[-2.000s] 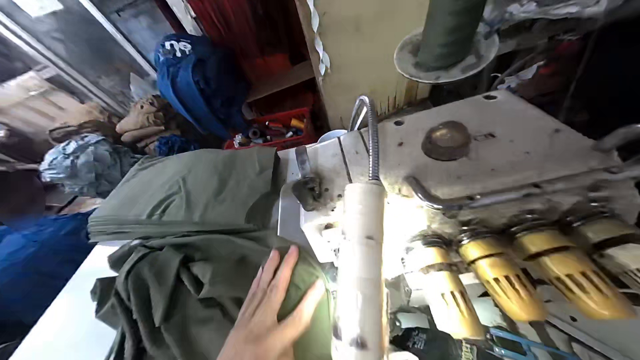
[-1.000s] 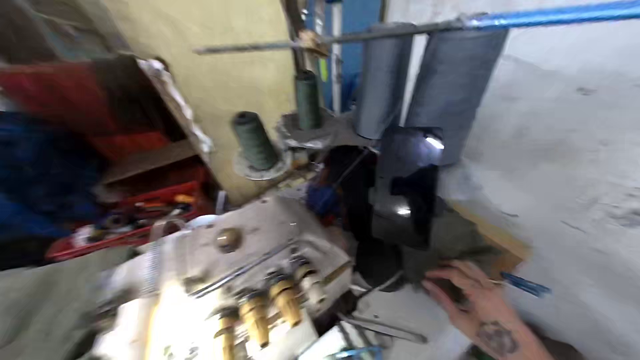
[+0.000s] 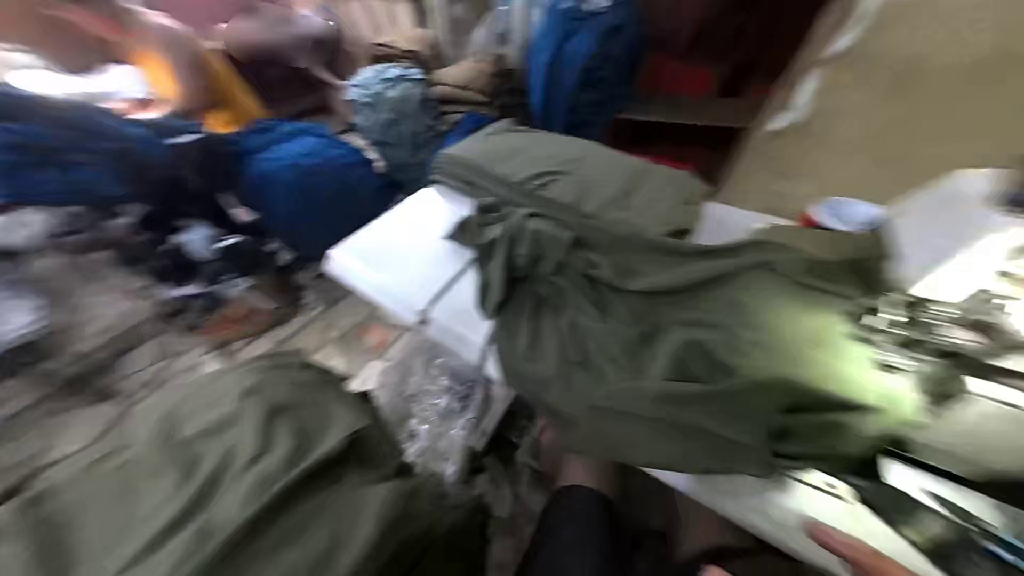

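Observation:
Dark green cloth [image 3: 680,344] lies bunched over the white table [image 3: 424,256], its right end at the brightly lit metal parts of a sewing machine [image 3: 936,328]. A folded green cloth stack [image 3: 576,172] sits behind it. Low at the right, a few fingers of what looks like my right hand [image 3: 856,552] show over the table's near edge, below the cloth and not touching it; the rest is cut off. Another fingertip shows at the bottom edge, and I cannot tell which hand it belongs to. My left hand is not clearly seen. The view is blurred.
More green cloth [image 3: 240,480] lies heaped at the lower left. Clear plastic [image 3: 436,400] hangs by the table's left edge. Blue bundles [image 3: 312,180] stand on the floor beyond. A white cup-like container [image 3: 846,214] is behind the cloth. A blurred person is at the upper left.
The view has swung left, away from the thread cones and dark panel where my right hand was. My left hand, flat on the green cloth two seconds ago, is gone from it.

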